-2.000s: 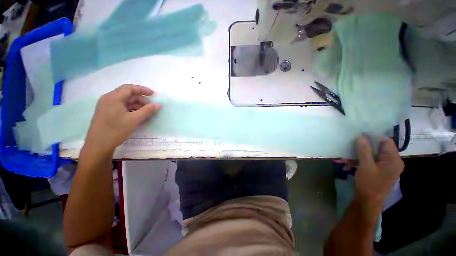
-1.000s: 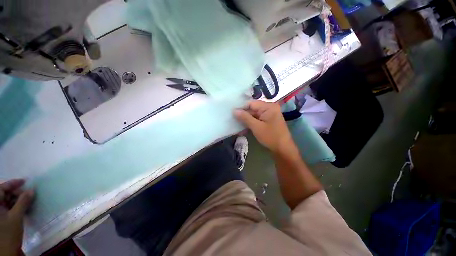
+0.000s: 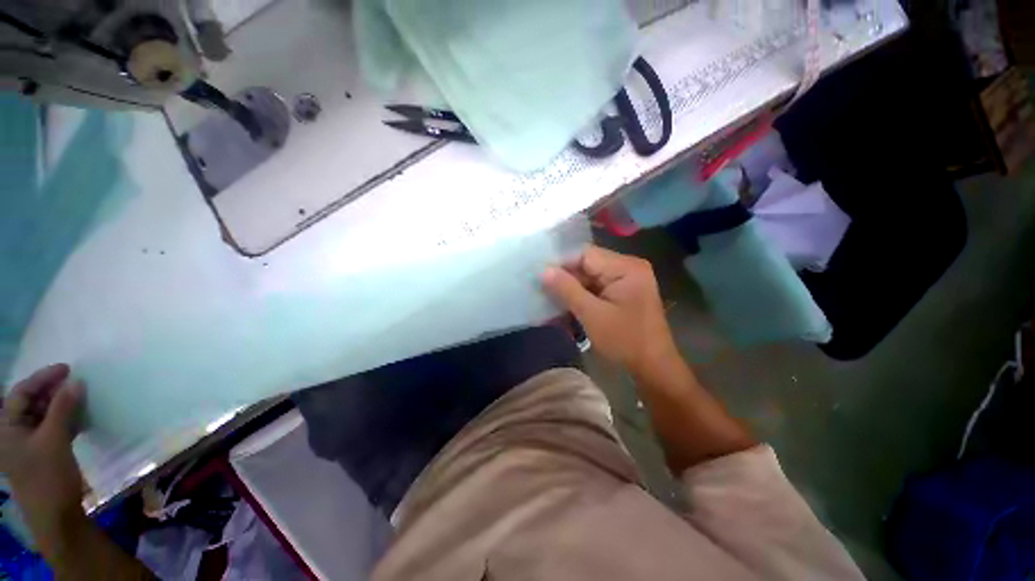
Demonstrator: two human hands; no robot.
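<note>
A long pale mint strip (image 3: 329, 323) lies along the front edge of the white table, its lower edge reaching over the front edge. My right hand (image 3: 607, 297) pinches its right end between thumb and fingers. My left hand (image 3: 43, 420), at the left rim of the picture, is at the strip's left end with fingers curled; whether it grips the cloth is hard to tell. A mint bundle (image 3: 511, 68) is draped on the machine bed. Black scissors (image 3: 647, 108) lie partly hidden under it.
The sewing machine's needle area (image 3: 244, 131) is at upper left. Darker green pieces (image 3: 85, 182) lie left of it. A white bin (image 3: 324, 488) stands below the table. Green and white cloths (image 3: 755, 278) hang below the right edge. A pinkish strip (image 3: 810, 51) hangs at upper right.
The view has turned and shifted to the right. The strip's right end has come away from beside the bundle toward the front edge, in my right hand, uncovering more of the ruler scale.
</note>
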